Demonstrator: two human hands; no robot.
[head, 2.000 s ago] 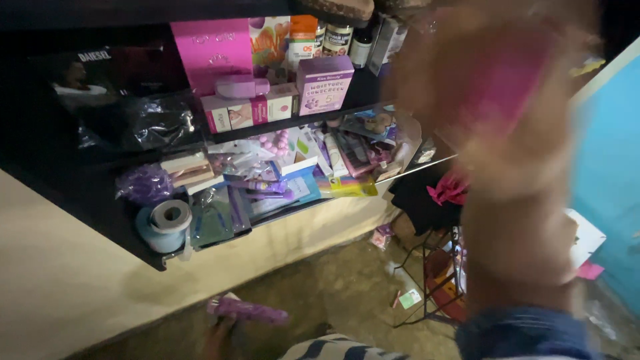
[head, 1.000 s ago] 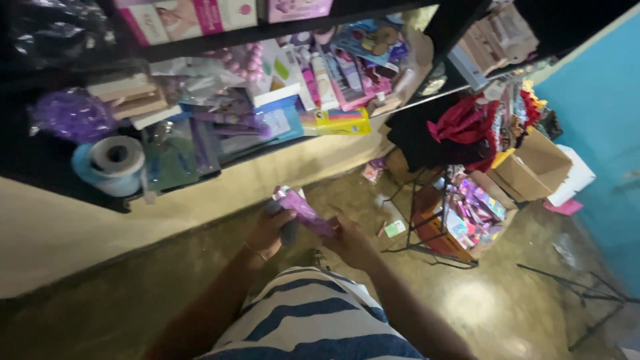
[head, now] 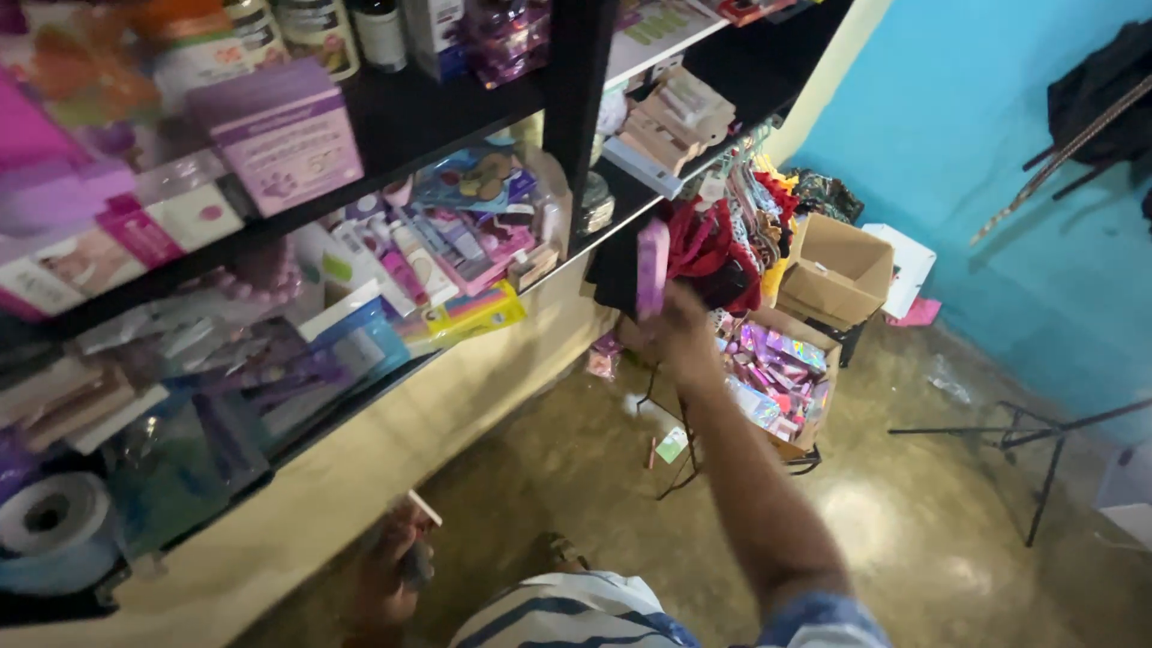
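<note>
My right hand [head: 670,328] is stretched forward, its fingers closed on a slim purple package [head: 652,267] that stands nearly upright, near dark and red cloth items. Low at the left, my left hand [head: 396,558] holds a small pale flat item [head: 425,508] and something dark that is too blurred to name. Beyond the right forearm, a cardboard box [head: 837,387] holds many shiny pink and purple packages.
Black shelving [head: 441,153] runs along the left, filled with cosmetics, a purple box [head: 279,139] and a roll [head: 54,522]. An open cardboard box [head: 832,270] and hanging red garments [head: 711,243] are beyond. Black metal legs [head: 1035,436] stand at right.
One second ago both hands were together around the purple package; now my right hand has carried it forward and right, apart from my left hand. The view has turned to the right.
</note>
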